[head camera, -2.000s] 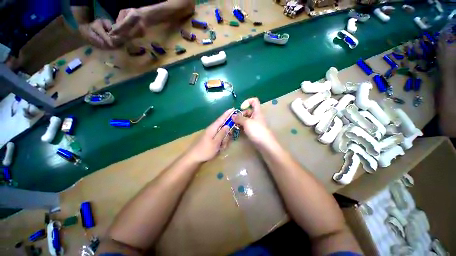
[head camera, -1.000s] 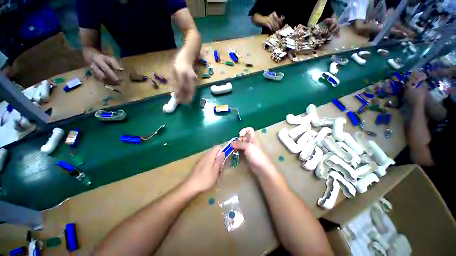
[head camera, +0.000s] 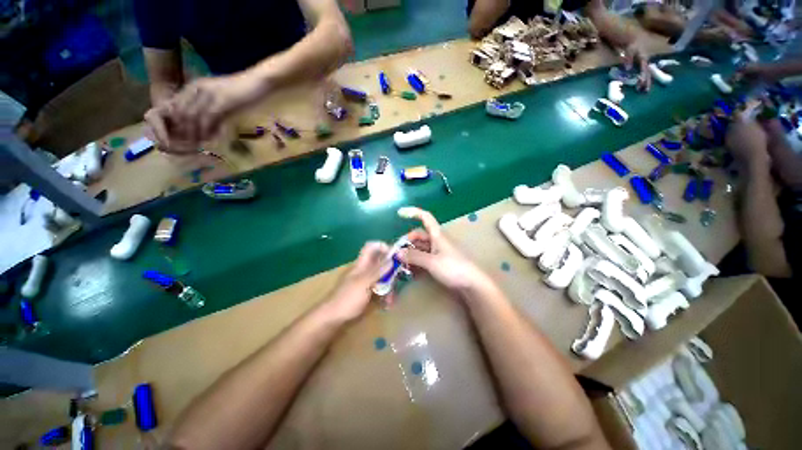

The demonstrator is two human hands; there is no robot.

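Observation:
A white housing half with a blue battery cell in it (head camera: 388, 274) is held between both hands near the belt's front edge. My left hand (head camera: 356, 279) grips it from the left. My right hand (head camera: 431, 253) is on its upper right side, thumb and fingers at the blue cell, index finger raised with a pale finger cot. A small green piece shows beside the cell, partly hidden by the fingers. The hands are slightly blurred, so the fit of the parts cannot be told.
The green belt (head camera: 290, 230) carries white housings, battery-and-board assemblies and part-filled housings. White housing halves (head camera: 607, 250) are piled at right beside an open cardboard box (head camera: 763, 338). A clear film (head camera: 415, 365) lies before my hands. Other workers' hands (head camera: 189, 114) are across the belt.
The part in my hands has turned more upright and my right index finger has lifted. A part-filled housing now lies on the belt ahead. The worker opposite has drawn their hands together.

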